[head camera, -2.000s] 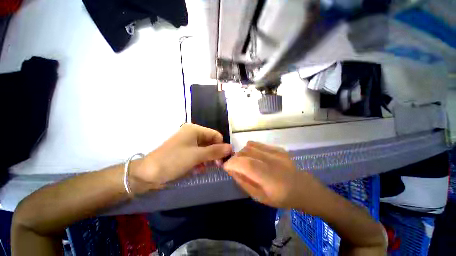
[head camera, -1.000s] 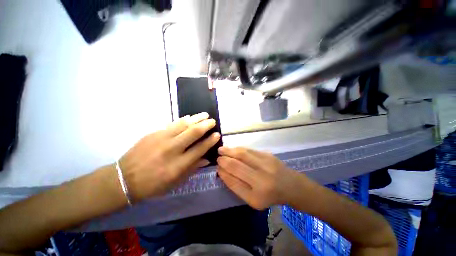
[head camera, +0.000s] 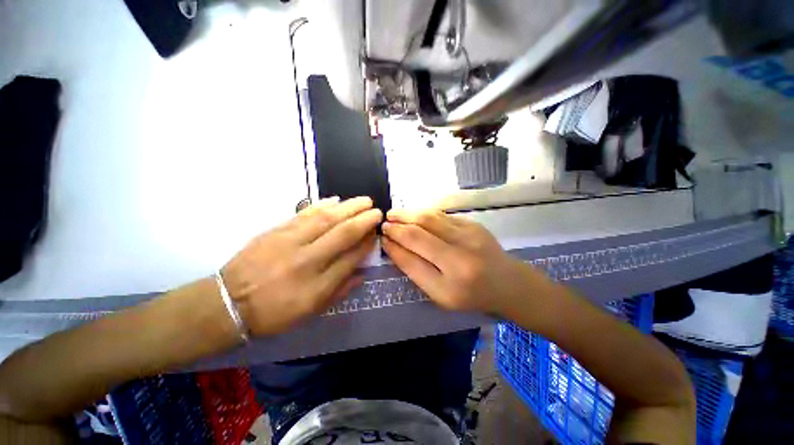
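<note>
A black fabric panel (head camera: 346, 156) lies on the machine bed, its right edge at the presser foot (head camera: 376, 122) under the sewing machine head (head camera: 487, 43). Its far end reaches past the foot on the left side. My left hand (head camera: 305, 261) lies flat over the panel's near end, fingertips at its right edge. My right hand (head camera: 448, 256) holds the near right edge between thumb and fingers, its fingertips touching my left fingertips. The near end of the panel is partly hidden under my hands.
Black pieces lie at far left (head camera: 26, 174) and upper left (head camera: 164, 24). A ridged grey knob (head camera: 481, 165) stands right of the needle. Black and white scraps (head camera: 640, 130) lie further right. Blue crates (head camera: 557, 382) and a red crate (head camera: 228, 401) are below the ruler edge (head camera: 609, 256).
The black panel has moved away from me past the presser foot, and both hands have moved forward with it. The left hand has gone from pinching to lying flat. The view has shifted.
</note>
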